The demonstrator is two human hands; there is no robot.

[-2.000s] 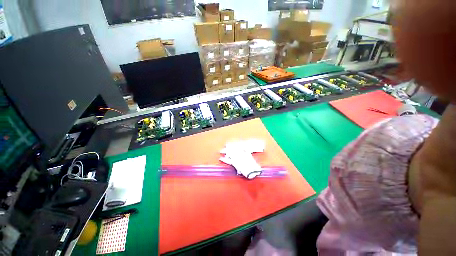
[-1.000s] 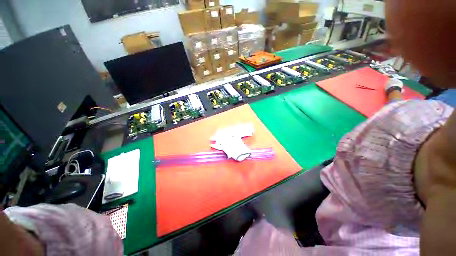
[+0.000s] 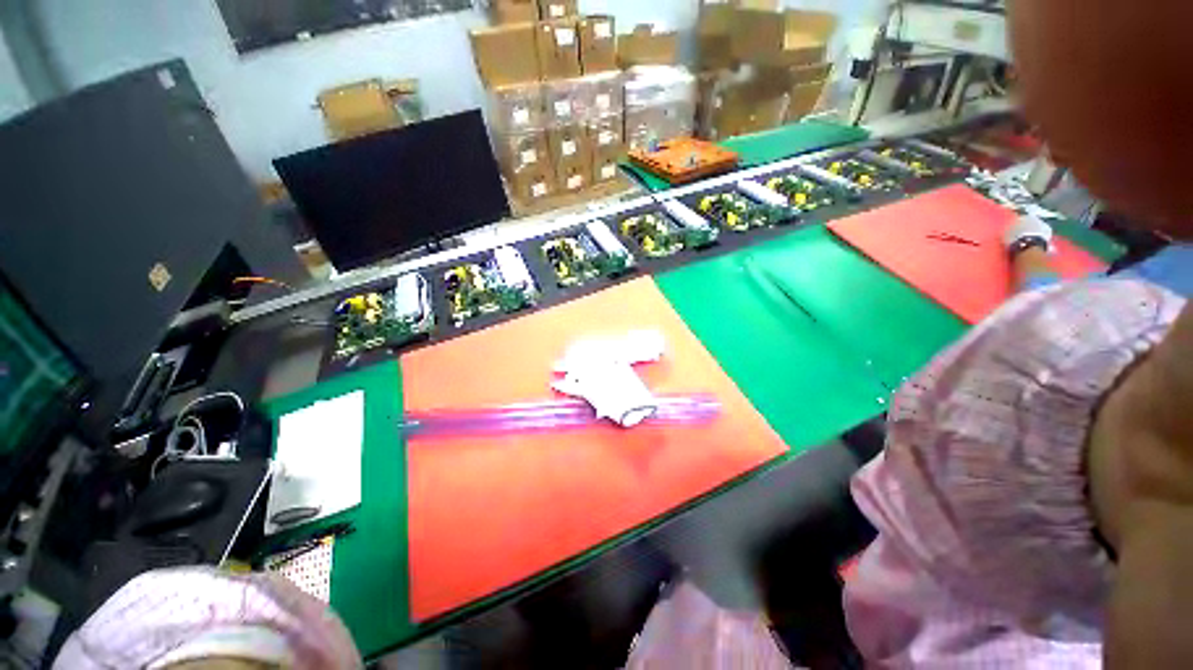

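Note:
White gloves [image 3: 610,380] lie bunched on the red mat [image 3: 523,524], on top of long shiny purple strips [image 3: 497,419]. My right hand [image 3: 1106,105] is a large blurred skin shape very close to the camera at the upper right, cut off by the edge; its fingers cannot be made out. My right forearm and pink sleeve [image 3: 1014,432] fill the right side. On the left only my pink sleeve [image 3: 209,622] shows at the bottom edge; my left hand is out of the picture. Neither hand is seen touching the gloves.
Circuit boards [image 3: 491,291] stand in a row behind the mats. Paper [image 3: 317,458], a mouse [image 3: 179,503] and a dotted sheet [image 3: 306,571] lie left. A co-worker's gloved hand [image 3: 1028,234] is by the second red mat [image 3: 916,242]. Monitors and cartons stand behind.
The view has tilted down and shifted since the oldest frame. My left sleeve has come into view at the bottom left and moved slightly right. The gloves and strips lie unchanged.

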